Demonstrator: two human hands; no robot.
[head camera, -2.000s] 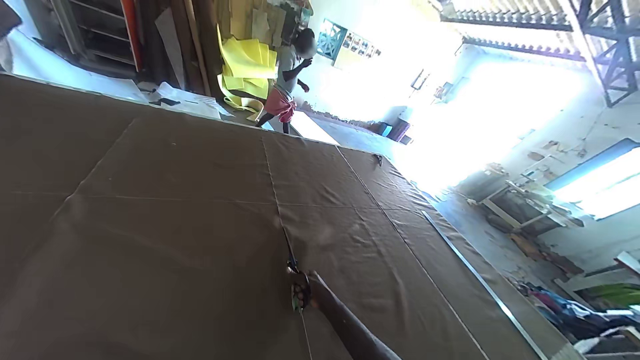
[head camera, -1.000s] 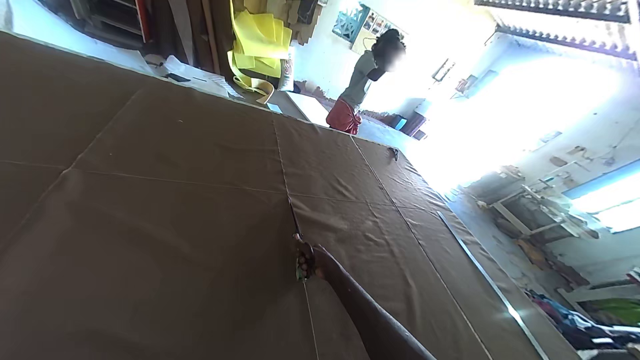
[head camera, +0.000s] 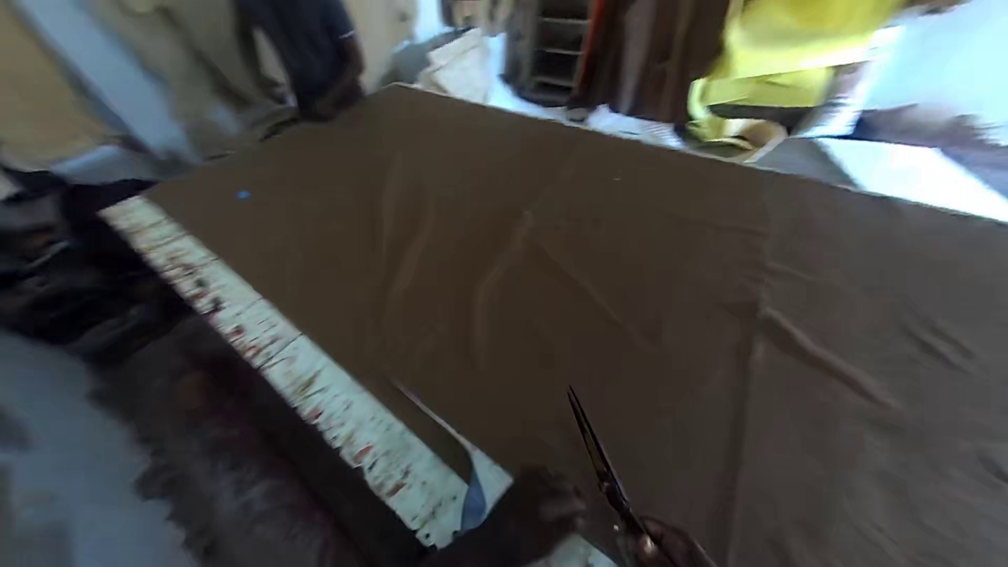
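Brown cloth (head camera: 630, 299) lies spread over a long table, with creases and faint lines across it. My right hand (head camera: 665, 543), at the bottom edge of the view, grips a pair of long metal scissors (head camera: 602, 465), whose blades look closed and point up and away over the cloth. To its left, my left hand (head camera: 543, 504) is over the near edge of the cloth, blurred; whether its fingers hold the cloth cannot be made out. Beside it a narrow edge of the cloth is lifted and folded, showing a pale bluish strip (head camera: 475, 496).
The table's pale, paint-spotted edge (head camera: 276, 346) runs diagonally on the left. A person in dark clothing (head camera: 311, 55) is at the far left corner, arm at the cloth. Yellow material (head camera: 795, 55) hangs behind the table, near white sheets and a shelf (head camera: 561, 47). Dark items lie at left.
The view has swung far to the left, toward the table's end. My left hand has come into view. The scissors, earlier on a line in the cloth, now show long blades above it.
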